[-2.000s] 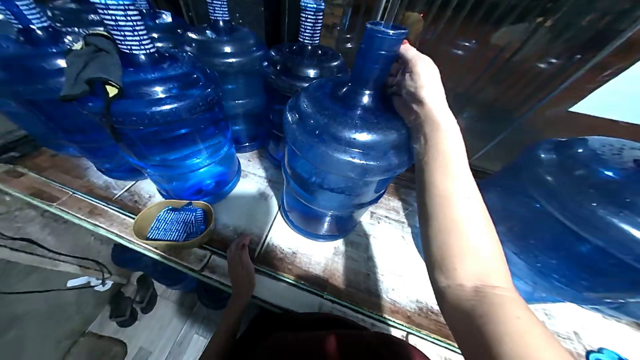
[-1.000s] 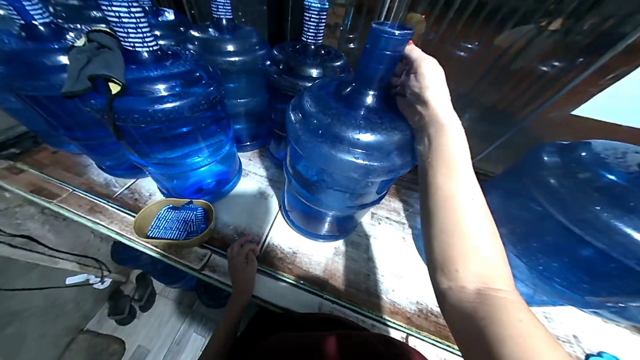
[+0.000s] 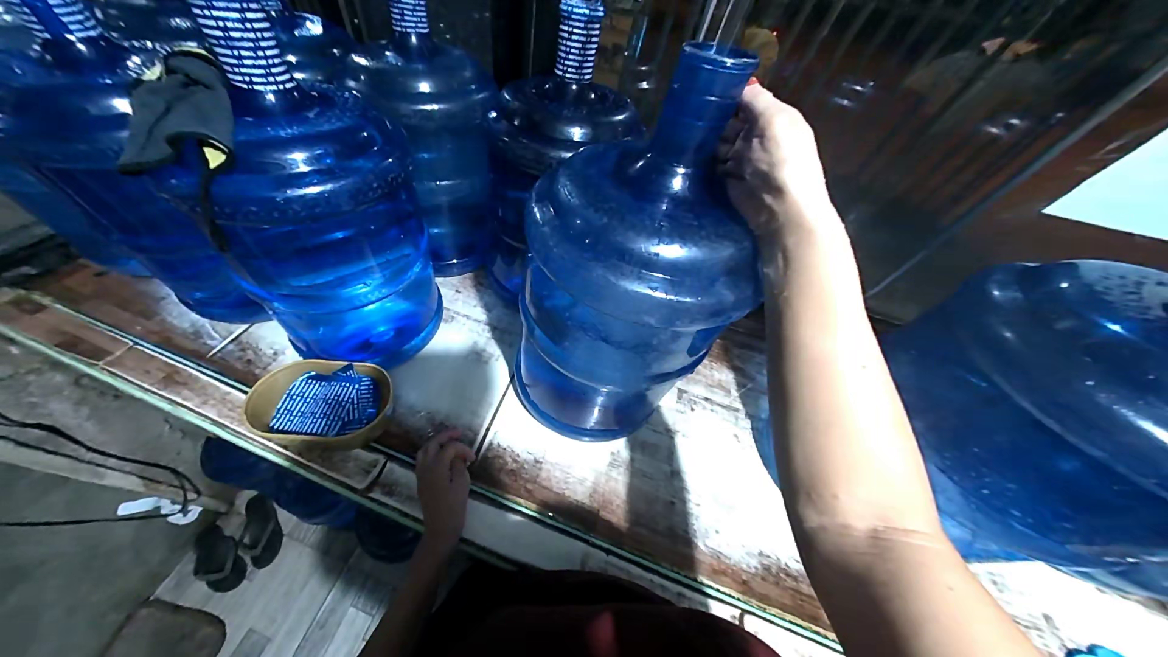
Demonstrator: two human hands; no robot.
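Observation:
A large blue plastic water jug (image 3: 630, 265) stands upright on the tiled counter with its mouth uncovered. My right hand (image 3: 766, 151) is wrapped around its neck from the right side. A thin stream seems to enter its mouth from above. Near the counter's front edge rests my left hand (image 3: 444, 461), holding nothing that I can see, its fingers on the tile. Just left of that hand is a tan oval bowl (image 3: 257, 422) with blue-and-white printed seal sleeves (image 3: 327, 401) in it.
Several filled blue jugs (image 3: 315, 219) with printed neck seals crowd the left and back. A dark glove (image 3: 178, 109) hangs on one. Another large blue jug (image 3: 1031, 392) lies at the right. Below the counter edge are slippers (image 3: 239, 547) and black cables (image 3: 100, 456).
My left hand, lower at the counter edge two seconds ago, has moved slightly up onto the tile. My right hand stays on the jug's neck.

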